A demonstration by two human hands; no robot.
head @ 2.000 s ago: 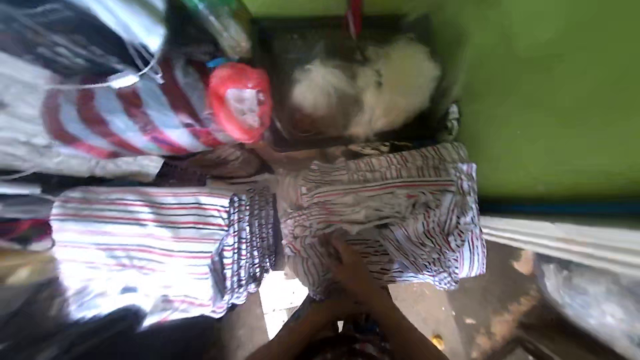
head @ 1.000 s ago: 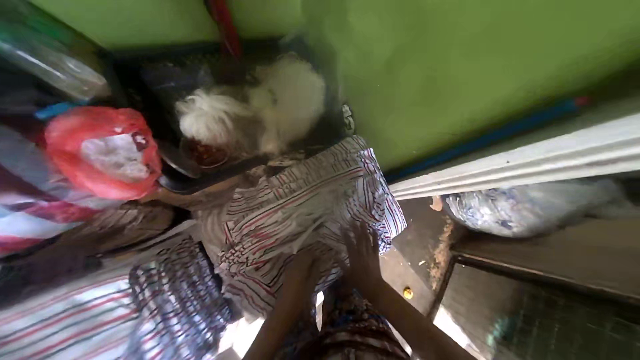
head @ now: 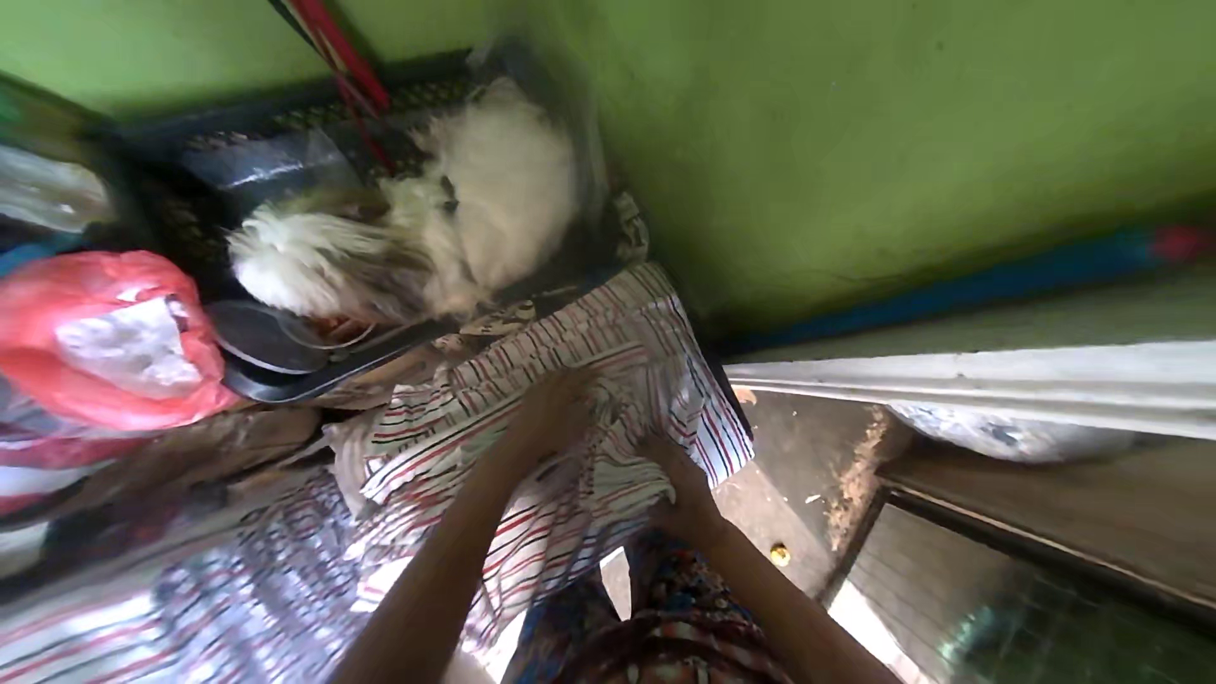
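A pile of striped cloth [head: 560,456], white with red and dark lines, lies rumpled in front of me beside the green wall. My left hand [head: 560,413] rests on top of it, near its middle, the fingers blurred. At the pile's right part, my right hand [head: 682,484] touches the cloth, its fingertips among the folds. Whether either hand grips the fabric cannot be made out. More striped cloth [head: 247,570] lies to the lower left.
Behind the pile, a black plastic crate [head: 332,375] holds white fibrous bundles [head: 313,256] and a round container. An open red plastic bag [head: 114,342] is at the left. A white ledge [head: 997,380] runs along the right, with a clear plastic bag [head: 1016,432] below it.
The view has swung and come nearer to the crate and wall. My left hand has moved farther up onto the cloth since one second ago.
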